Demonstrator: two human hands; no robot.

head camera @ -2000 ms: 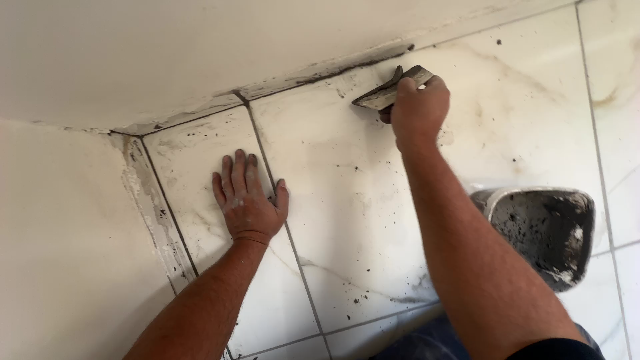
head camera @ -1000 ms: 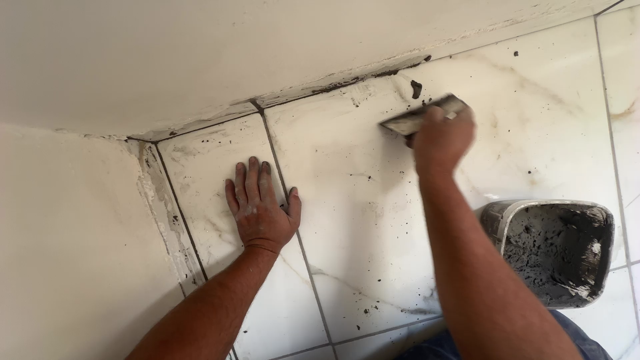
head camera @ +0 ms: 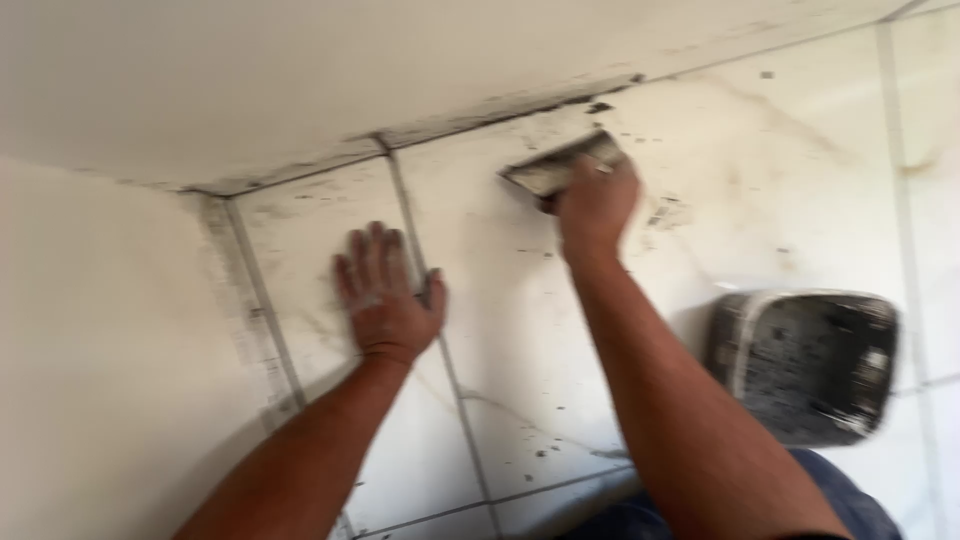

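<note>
My left hand lies flat, fingers apart, on a marble-look floor tile beside a grey joint. In my right hand is a flat spreading tool, grey with residue, its blade angled over the large tile. The image is blurred, so I cannot tell whether the blade touches the tile. A small dark lump of grout sits on the tile just beyond the tool, near the wall. Dark grout marks the joint between floor and wall.
A square-sided bucket smeared with grey grout stands on the tiles right of my right forearm. Pale walls rise ahead and at the left, meeting in a corner. Grout specks dot the tiles. A knee in dark blue cloth shows at the bottom.
My right hand with the tool has shifted from near the wall joint back over the tile. The dark lump beyond it shows since one second ago. My left hand stays flat on the tile.
</note>
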